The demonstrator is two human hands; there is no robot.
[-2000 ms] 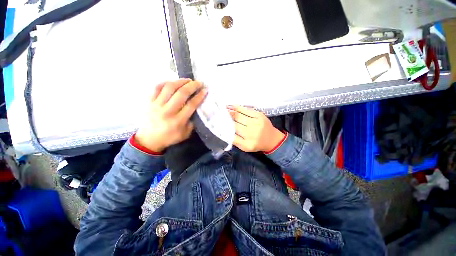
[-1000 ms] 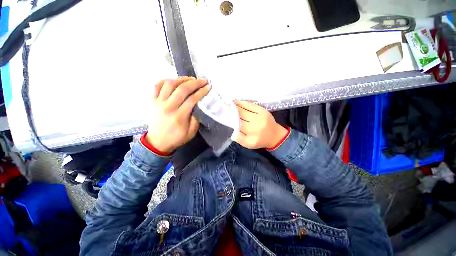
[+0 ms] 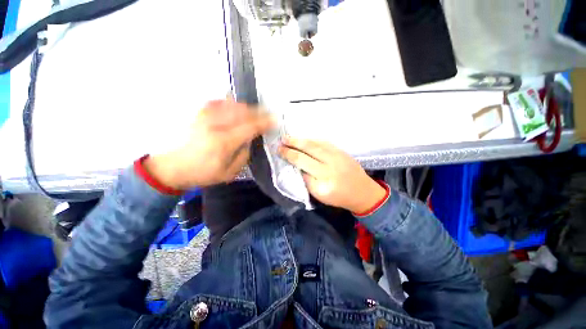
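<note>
A dark collar piece with a pale grey-white layer (image 3: 290,183) hangs over the table's front edge towards my lap. Its dark strip runs up the table between my hands towards the sewing machine's metal parts (image 3: 307,19) at the top. My left hand (image 3: 221,138) is blurred and lies on the left edge of the piece, fingertips at its upper part; its grip is hard to make out. My right hand (image 3: 331,173) holds the pale layer from the right, fingers on its edge. The lower end of the piece hangs free.
A black phone-like rectangle (image 3: 421,42) lies on the machine bed. A beige-white piece (image 3: 488,119), a green and white packet (image 3: 528,114) and red handles (image 3: 550,122) are at the right table edge. A dark strip (image 3: 61,19) lies upper left. Blue bins (image 3: 459,212) stand below the table.
The view has shifted, showing more of the machine at the top. My left hand has moved and blurred near the piece's upper part. My right hand has moved up along the pale layer, which now looks narrower.
</note>
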